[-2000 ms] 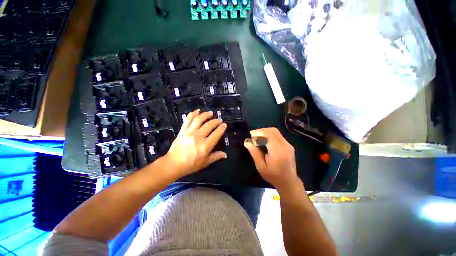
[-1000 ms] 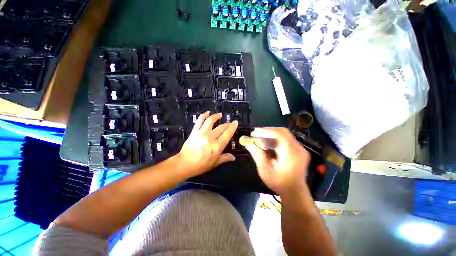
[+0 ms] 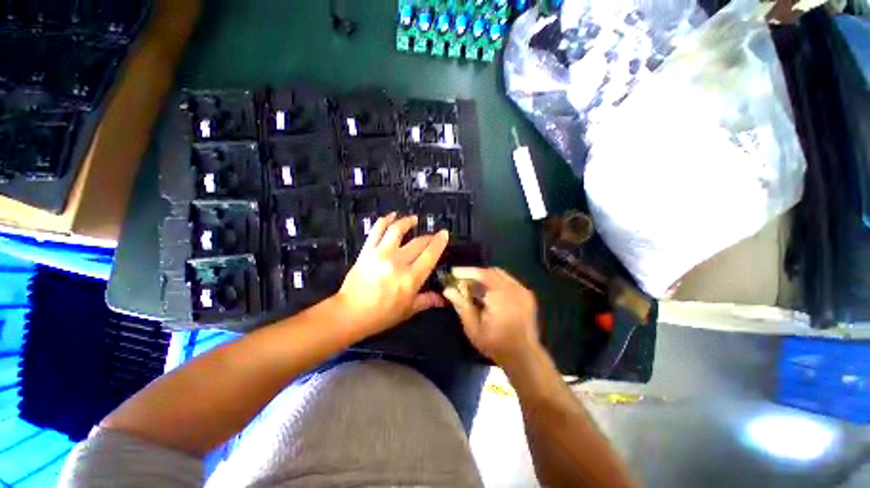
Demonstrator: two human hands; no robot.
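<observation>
Black plastic housings point(image 3: 224, 232) lie in a four-by-four grid on a thin black carrier sheet point(image 3: 175, 250), most with a small white spot. My left hand point(image 3: 389, 276) lies flat with fingers spread over the housings at the near right of the grid. My right hand point(image 3: 496, 313) is closed on a short tan hand tool point(image 3: 465, 289), beside my left thumb, at the near right corner housing. The tool's tip and most of that housing are hidden by the hands.
A white stick tool point(image 3: 529, 181) lies right of the grid, with a brown ring point(image 3: 576, 227) and an electric screwdriver point(image 3: 620, 319) nearer. Plastic bags point(image 3: 687, 162) stand at the right. Green boards point(image 3: 453, 27) and a small black part point(image 3: 343, 24) lie at the back. Stacked trays point(image 3: 48, 95) are left.
Over the frames my right hand moves in from the right to the corner housing, then slightly nearer me, against my left thumb. My left hand stays on the housings. The camera view shifts a little.
</observation>
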